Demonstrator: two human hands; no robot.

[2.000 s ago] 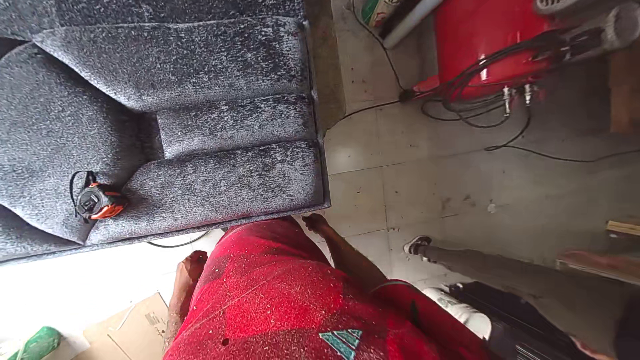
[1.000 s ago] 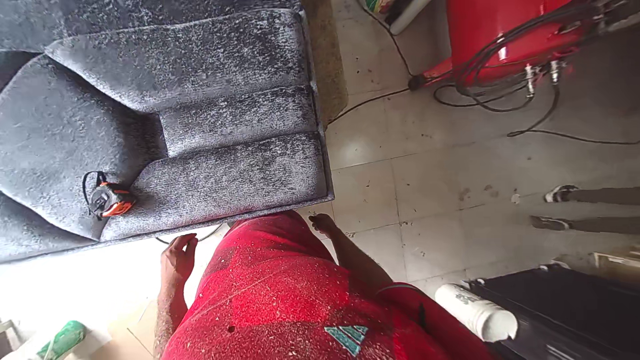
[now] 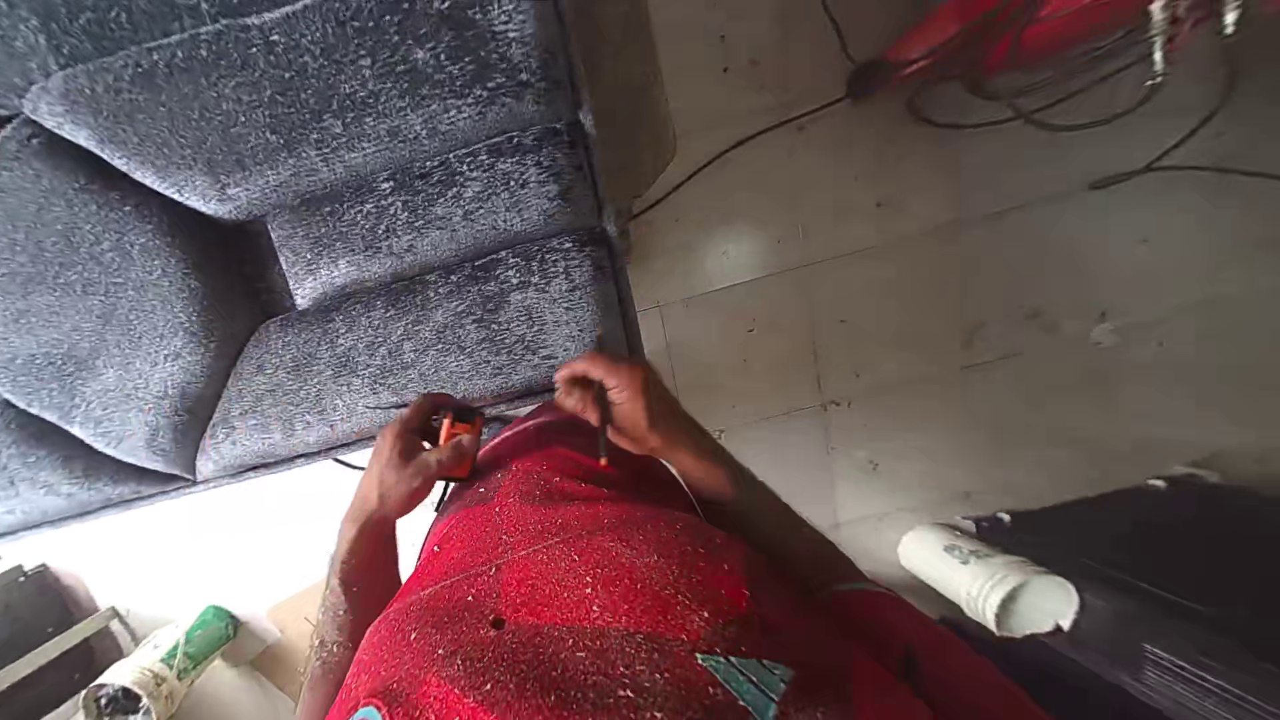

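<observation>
Close to the front edge of a grey tufted upholstered panel (image 3: 430, 330), my left hand (image 3: 405, 460) grips an orange and black tape measure (image 3: 460, 442). A dark strap or cord hangs below the tape measure. My right hand (image 3: 625, 400) is at the panel's near right corner, its fingers closed around a thin dark pencil-like stick (image 3: 603, 425) with an orange tip. The red shirt (image 3: 590, 560) I wear, dotted with light dust and chips, lies just below both hands.
A red machine, probably an air compressor (image 3: 1060, 30), stands at the upper right with black hoses on the tiled floor (image 3: 760, 350). White buckets lie at the lower right (image 3: 980, 575) and lower left (image 3: 145, 680). A large black object (image 3: 1150, 560) sits at the right.
The tape measure, earlier lying on the upholstered panel, is now in my left hand. My right hand has come up to the panel's corner with the stick. The person's legs at the right are out of view.
</observation>
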